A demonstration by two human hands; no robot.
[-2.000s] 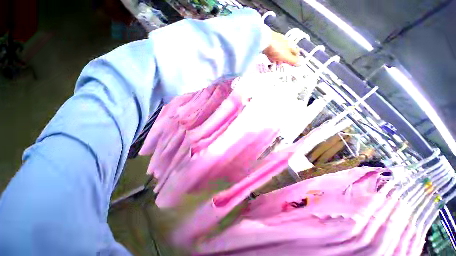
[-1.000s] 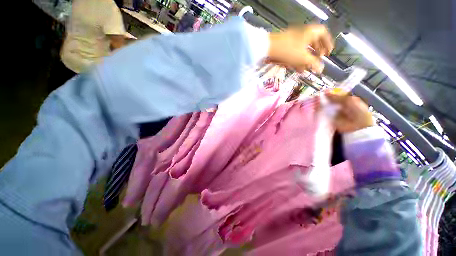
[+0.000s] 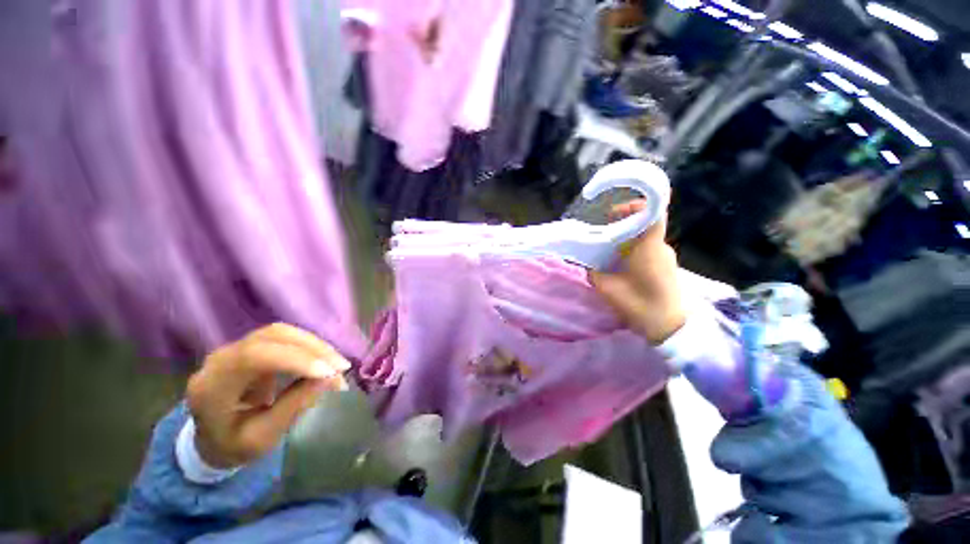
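A pink top (image 3: 436, 319) with a small brown and orange chest print hangs sideways from a white hanger (image 3: 532, 242) in front of me. My right hand (image 3: 641, 278) is closed round the hanger near its hook, which points right. My left hand (image 3: 271, 388) is at the lower left, with thumb and finger pinched at the ruffled pink edge; the exact grip is blurred. Part of the top is folded over below the hanger.
Large blurred pink garments (image 3: 181, 159) hang close on the left. Another printed pink top (image 3: 420, 80) hangs at the upper middle beside dark and grey garments (image 3: 542, 74). A white surface (image 3: 702, 446) and dark rails are below right. Strip lights are at upper right.
Both hands have moved away from the overhead rail and down. The right hand now holds a pink top on its hanger apart from the rail. The view has turned.
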